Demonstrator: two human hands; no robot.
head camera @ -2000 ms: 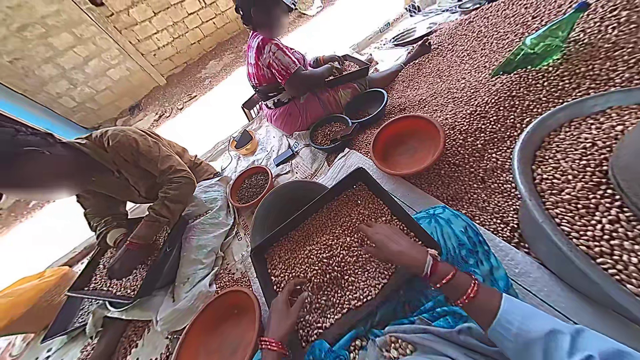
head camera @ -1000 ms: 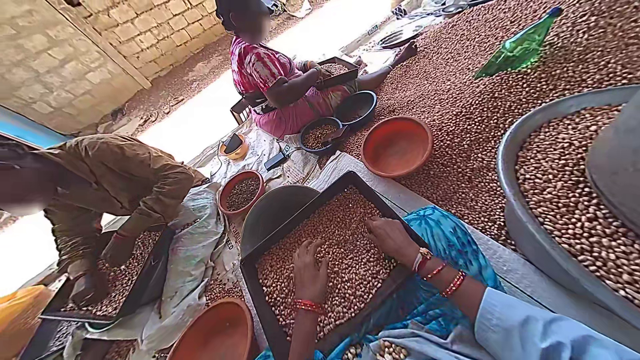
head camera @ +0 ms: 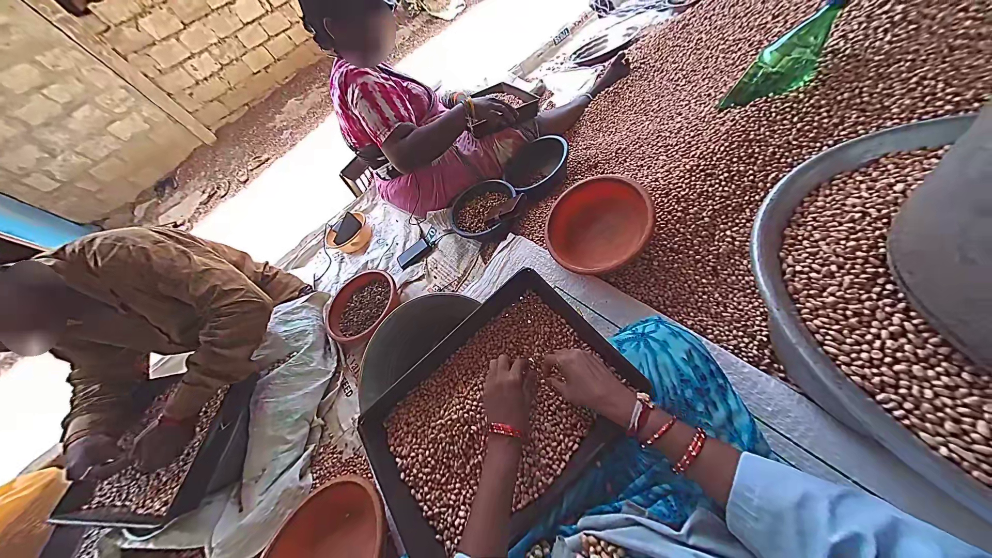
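Note:
A black rectangular tray [head camera: 391,453] rests across my lap, tilted in view, with a layer of reddish-brown nuts or beans [head camera: 442,434] in it. Both hands are over the tray's middle, close together. My left hand [head camera: 509,391], with a red bangle, points away from me, its fingertips down at the nuts. My right hand [head camera: 585,378], with several bangles, comes in from the right, fingers bent towards the left fingertips. Whether either hand pinches a nut is too small to tell. Blue patterned cloth [head camera: 682,380] covers my leg beside the tray.
A large metal basin [head camera: 775,310] of nuts stands right, before a broad nut heap [head camera: 697,178] with a green bottle piece [head camera: 787,66]. Terracotta bowls [head camera: 601,225] [head camera: 329,519] [head camera: 363,306] flank the tray. Two people [head camera: 170,302] [head camera: 403,132] work over trays at left and behind.
My hands have come together over the middle of the tray; a second ago they were farther apart. The left hand's fingers, spread then, are now bent down to the nuts.

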